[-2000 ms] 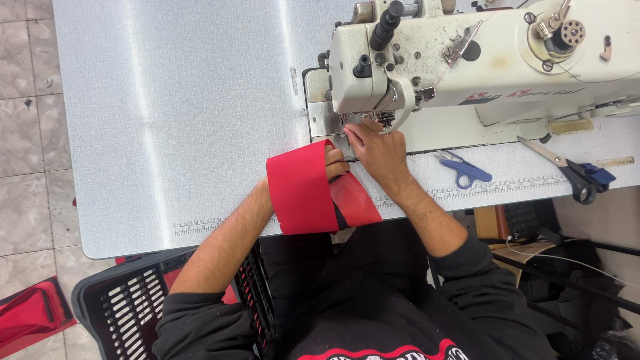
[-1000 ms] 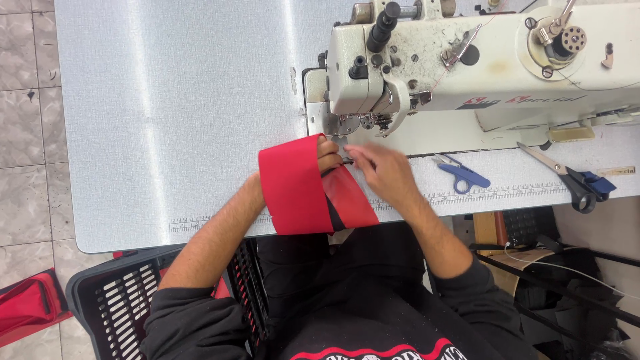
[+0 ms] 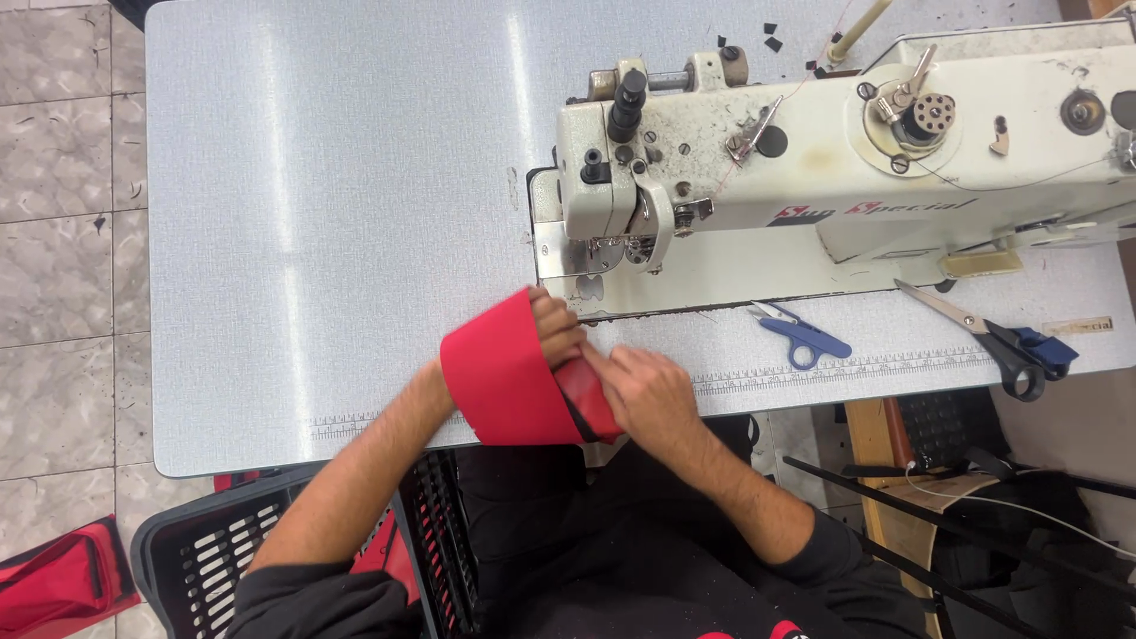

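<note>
A red fabric piece with a black strip (image 3: 506, 377) lies over the table's front edge, in front of the sewing machine (image 3: 745, 151). My left hand (image 3: 556, 327) reaches through the piece, which wraps around its back and wrist; the bent fingers come out on the right side and hold it. With curled fingers, my right hand (image 3: 648, 386) grips the right part of the piece, its index finger touching the left fingers. The presser foot and needle area (image 3: 612, 253) stand just behind the hands, apart from the fabric.
Blue thread snips (image 3: 812, 339) and black-handled scissors (image 3: 998, 342) lie on the table to the right, by a printed ruler strip (image 3: 745, 380). A black plastic basket (image 3: 213, 541) with red pieces stands below the left arm. Black scraps (image 3: 772, 43) lie behind the machine.
Both hands have come away from the needle area toward the table's front edge, bringing the red piece along. The piece has tilted, and my right hand has moved down onto its right part.
</note>
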